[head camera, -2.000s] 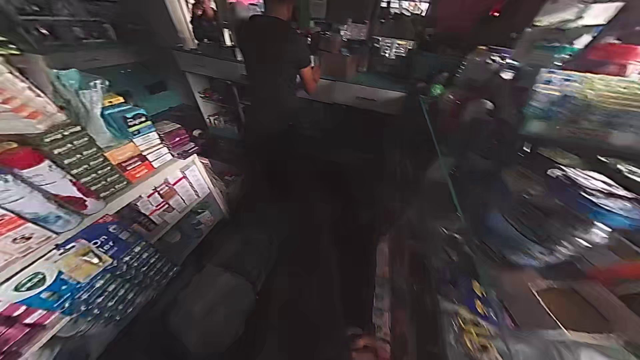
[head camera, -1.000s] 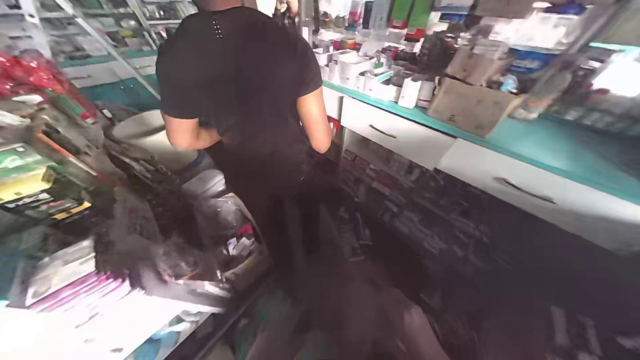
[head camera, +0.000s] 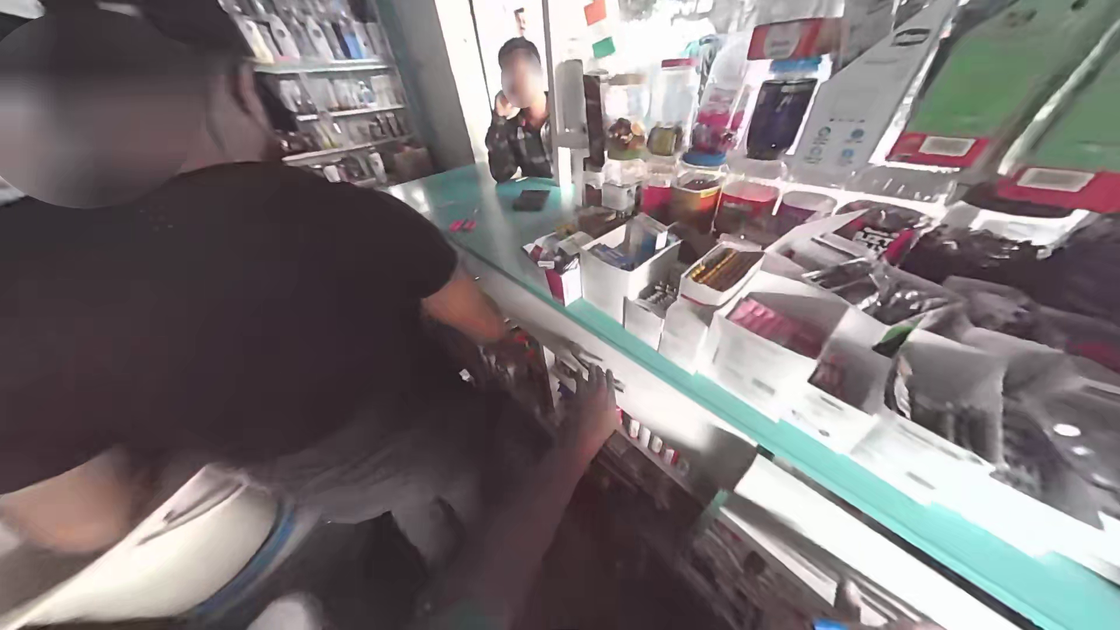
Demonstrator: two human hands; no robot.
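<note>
My left hand (head camera: 597,404) reaches forward to the white drawer front (head camera: 674,420) under the counter, its fingers raised and apart near the drawer's upper edge. Nothing shows in it, though the view is blurred. Beside it, at left, is the bare forearm of a co-worker in a black T-shirt (head camera: 289,315); that hand is hard to make out. At the bottom right edge only part of my right hand (head camera: 850,604) shows, near a small blue thing (head camera: 829,625); whether it holds this is unclear. Small red-and-white items (head camera: 652,442) show below the drawer front.
A teal-edged counter (head camera: 752,420) runs diagonally, bearing open white boxes (head camera: 621,262) of small goods and lidded jars (head camera: 700,188). A dark flat object (head camera: 531,200) lies farther back. Another person (head camera: 522,131) is beyond the counter. A pale bucket (head camera: 210,542) stands low at left.
The view has moved up close to the counter and the co-worker, who stood farther off before. My left hand is now extended toward the drawer.
</note>
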